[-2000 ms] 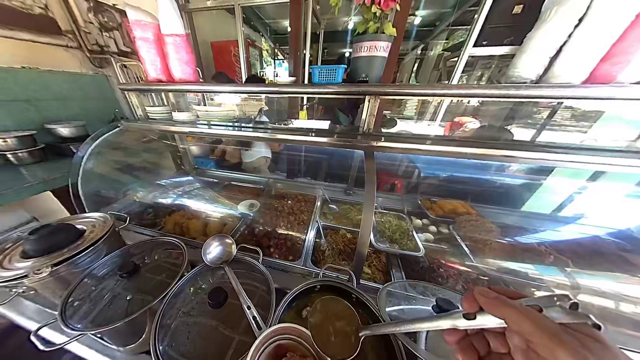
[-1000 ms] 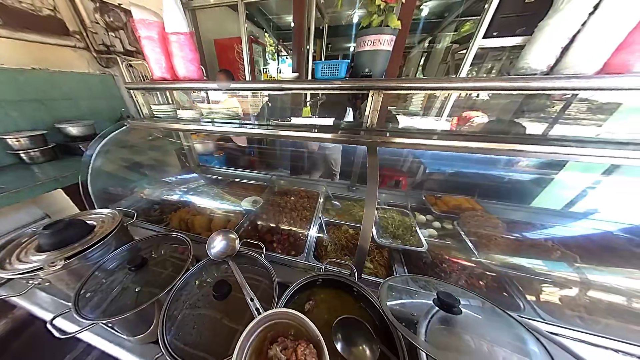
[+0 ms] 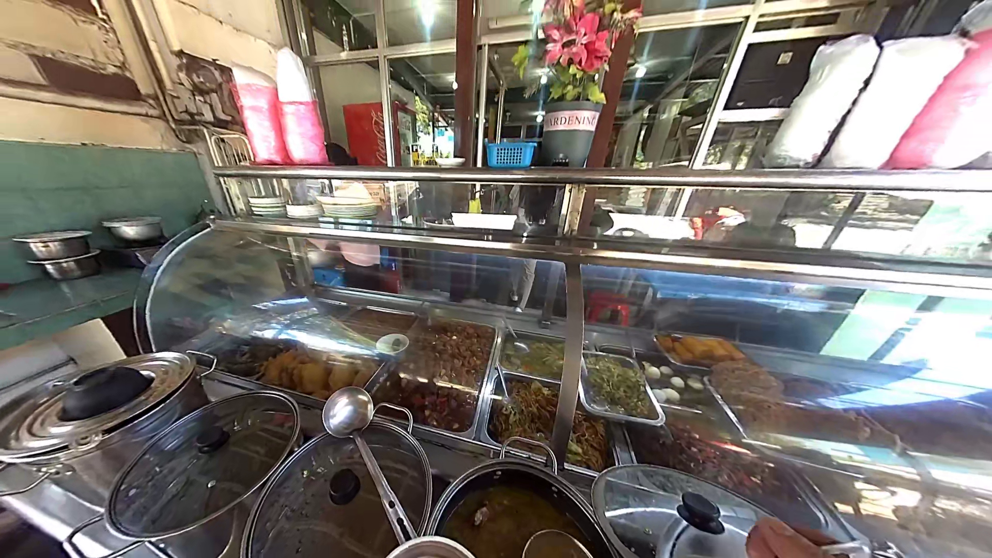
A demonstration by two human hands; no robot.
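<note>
At the bottom right edge part of my right hand (image 3: 790, 539) shows, its fingers closed on a metal handle, with the rest cut off by the frame. Left of it, a ladle bowl (image 3: 556, 545) sits in the brothy soup of an open dark pot (image 3: 504, 511). A bowl (image 3: 430, 549) is partly visible at the bottom edge, beside that pot. Another metal ladle (image 3: 349, 412) rests across a glass lid (image 3: 291, 496). To the right of the open pot is a glass lid with a black knob (image 3: 700, 511). My left hand is out of view.
More lidded pots (image 3: 205, 473) stand at the left. Behind the pots, a curved glass display case (image 3: 372, 271) holds trays of cooked food (image 3: 457, 349). A blue basket (image 3: 511, 153) and a flower pot (image 3: 570, 132) stand on its top shelf. Steel pots (image 3: 58, 246) sit on the green counter at left.
Two seconds ago my right hand held a ladle full of broth above the pot and bowl; one second ago the hand was out of view. Now it is at the bottom right edge.
</note>
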